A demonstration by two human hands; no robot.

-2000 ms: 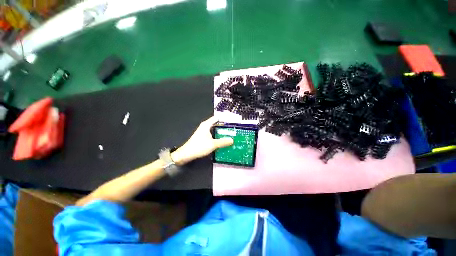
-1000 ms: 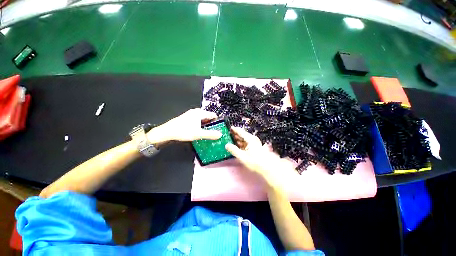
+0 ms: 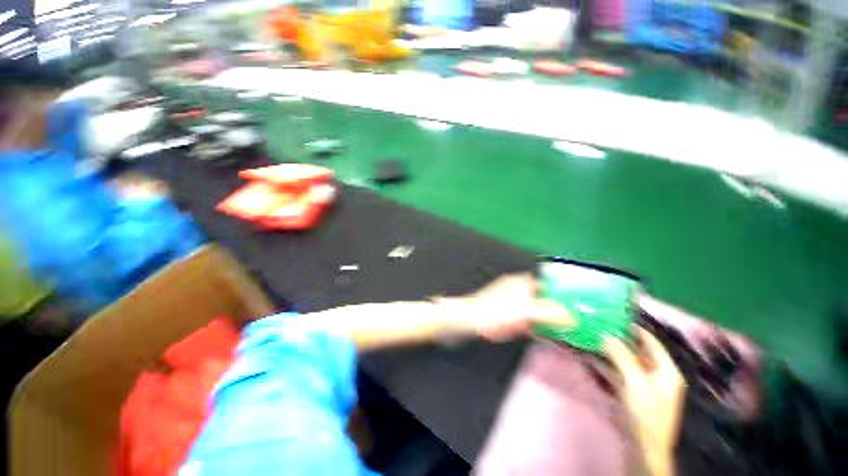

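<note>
A square black housing with a green circuit board (image 3: pixel 589 296) in it is held up over the pink foam sheet (image 3: pixel 558 418). My left hand (image 3: pixel 516 307) grips its left side. My right hand (image 3: pixel 646 372) grips its lower right edge, fingers on the board side. The frame is blurred, so fingertips and board details do not show clearly. The heap of black toothed strips (image 3: pixel 702 358) is partly in view at the right, behind and beside my right hand.
Red-orange pads (image 3: pixel 282 197) and small white pieces (image 3: pixel 401 252) lie on the black mat (image 3: pixel 437 223). A brown carton (image 3: pixel 79 390) with red-orange items stands at lower left. A person in blue (image 3: pixel 84 218) is at left. The green conveyor (image 3: pixel 521 191) runs beyond, carrying a black housing (image 3: pixel 390 171).
The view has swung left and up, showing the carton and a person. Both hands still hold the housing, which was lower and over the sheet. Two seconds ago only my left hand held it.
</note>
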